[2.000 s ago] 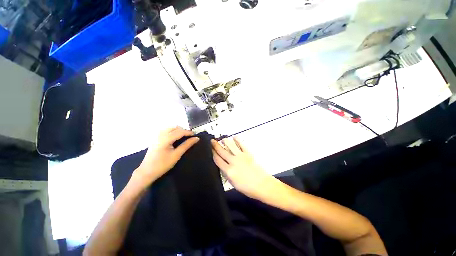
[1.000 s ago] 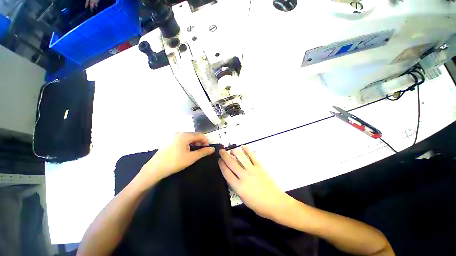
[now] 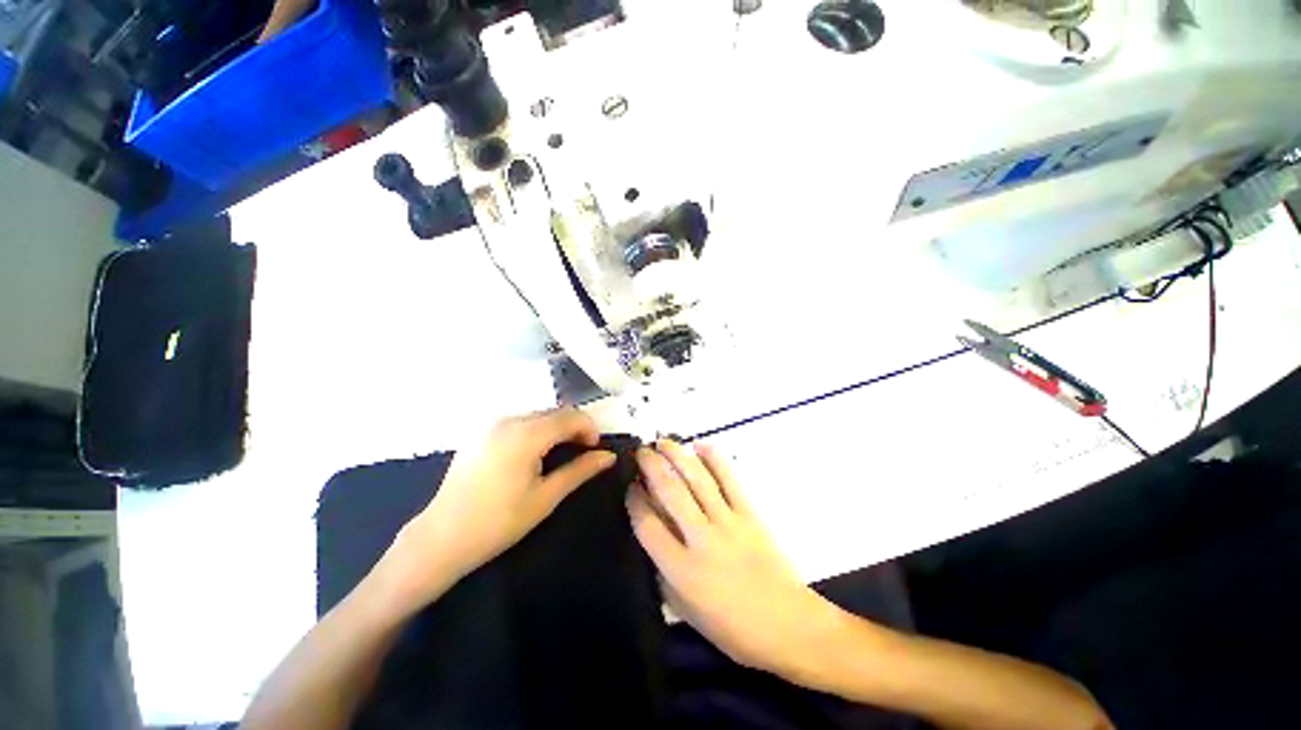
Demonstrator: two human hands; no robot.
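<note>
A large plain black panel (image 3: 528, 599) lies over the front of the white table and hangs toward my lap. My left hand (image 3: 521, 478) pinches its top edge between thumb and fingers, just below the needle area (image 3: 656, 378). My right hand (image 3: 713, 549) rests on the panel's right edge, fingertips beside the left hand's. A narrow black strip (image 3: 842, 388) runs from the right across the table to my right fingertips. The fingertips and fabric hide the point where strip and panel meet.
A stack of black pieces (image 3: 169, 364) with a pale label lies at the table's left. Red-and-black snips (image 3: 1034, 371) lie right of the needle. The white sewing machine (image 3: 828, 171) fills the top. A blue crate (image 3: 264, 93) stands behind, with part of another person's arm above it.
The view has shifted, so the machine appears larger and farther right. My hands stay at the panel's top edge near the needle. Another person's arm has appeared over the blue crate.
</note>
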